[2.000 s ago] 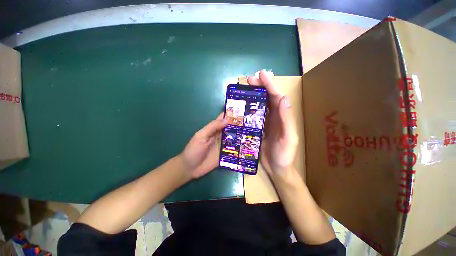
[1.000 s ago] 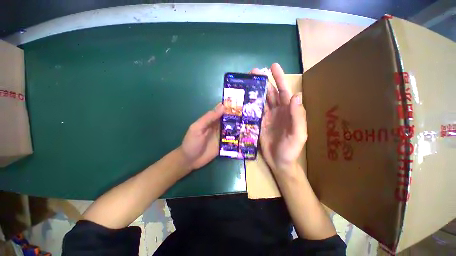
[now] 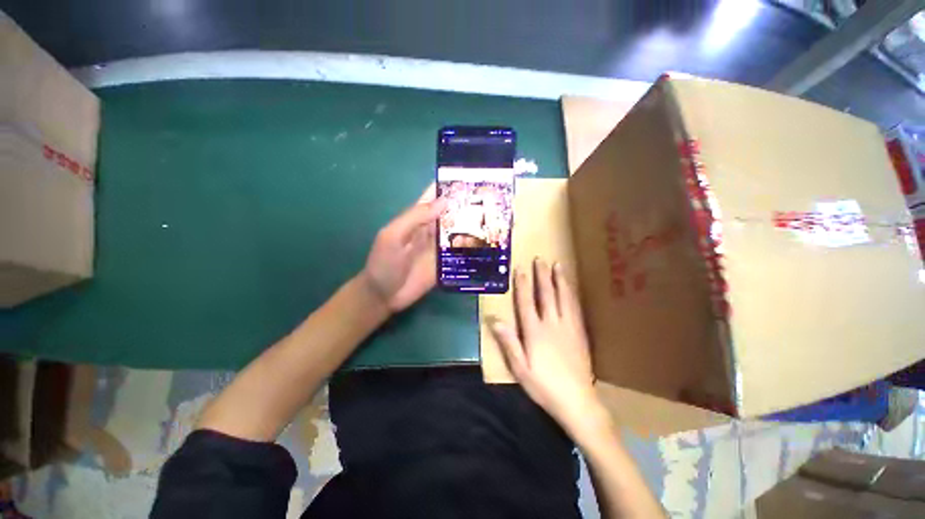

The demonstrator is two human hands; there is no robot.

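Note:
A black smartphone (image 3: pixel 475 210) with a lit screen is held upright over the green bench top. My left hand (image 3: pixel 406 251) grips its left edge and back. My right hand (image 3: pixel 548 340) is off the phone, palm down with fingers spread, over a flat brown cardboard flap (image 3: pixel 546 218). It holds nothing. The flap lies beside a large brown carton (image 3: pixel 811 294) with red lettering and tape across its top, at the right.
Another brown carton (image 3: pixel 46 172) stands at the left edge on the green bench (image 3: pixel 243 223). A white rail (image 3: pixel 335 69) runs along the bench's far side. More cartons (image 3: pixel 852 492) lie low at the lower right, by the worn floor.
My right hand has moved off the phone and down onto the cardboard flap, now palm down. The phone screen shows a different page. The view has shifted, showing more of the right carton's top.

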